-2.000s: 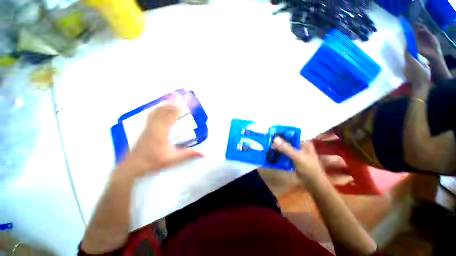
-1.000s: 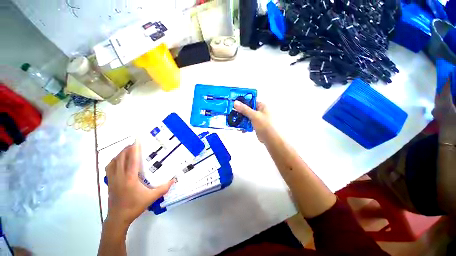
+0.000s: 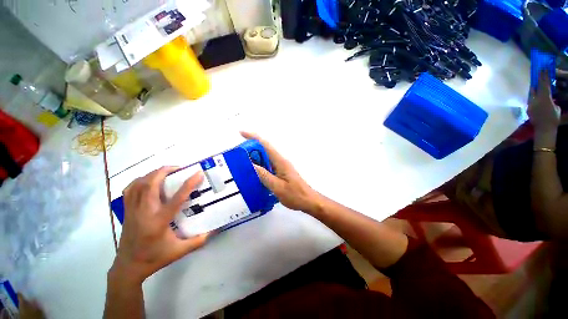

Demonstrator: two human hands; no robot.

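Observation:
A white retail box (image 3: 227, 202) with a blue end flap and a printed black cable lies in front of me, tilted, over other white-and-blue boxes. My left hand (image 3: 156, 218) spans its left part, fingers at the far edge and thumb at the near edge. My right hand (image 3: 283, 180) grips a blue tray (image 3: 258, 151) at the box's right end. A bit of black cable shows in the tray; the rest is hidden by the box and flap. How far the tray is inside cannot be told.
A blue tray stack (image 3: 436, 115) stands right, with a black cable heap (image 3: 414, 37) behind. A yellow container (image 3: 180, 68), bottle (image 3: 99, 87) and rubber bands (image 3: 94, 141) are back left. Crumpled clear plastic (image 3: 40, 199) lies left. Another person's hand (image 3: 543, 103) holds blue trays at right.
My right hand has brought the blue tray from behind the boxes down and left to the box's right end. The top box now lies turned under my left hand, covering most of the pile.

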